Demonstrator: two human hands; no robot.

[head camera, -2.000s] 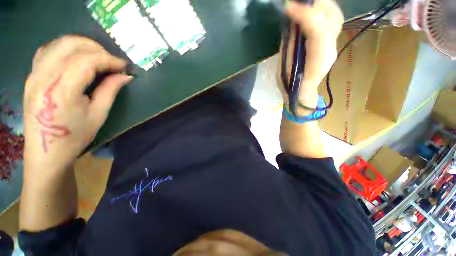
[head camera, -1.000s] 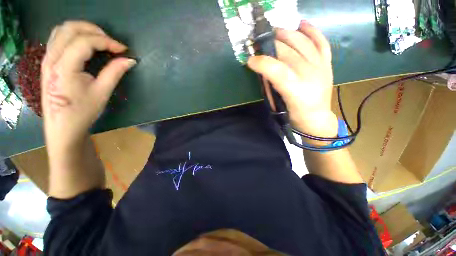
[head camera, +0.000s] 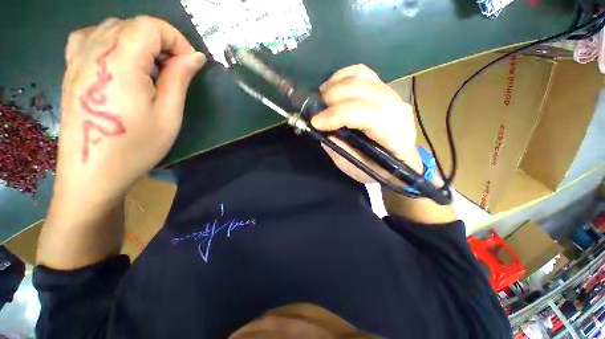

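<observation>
My left hand (head camera: 126, 99) is at the left, thumb and index finger pinched on a tiny dark part, hardly visible, beside the near left corner of the white and green circuit boards (head camera: 255, 23). My right hand (head camera: 371, 119) is closed around the black handle of the soldering iron (head camera: 381, 155). The iron's metal barrel points up and left, its tip at that same board corner. A thin metal feed tube (head camera: 265, 100) runs beside the barrel from a brass-coloured fitting. Whether the tip touches the board is not clear.
A heap of dark red small parts (head camera: 23, 145) lies at the left of the dark green bench (head camera: 371, 36). More boards (head camera: 494, 6) are at the top right. Black cables (head camera: 464, 93) loop over my right wrist. An open cardboard box (head camera: 491, 132) and red stool (head camera: 496, 259) are lower right.
The iron has swung from pointing up over the boards to pointing up-left, its tip near my left fingertips. The boards appear further left in view, now close to my left hand.
</observation>
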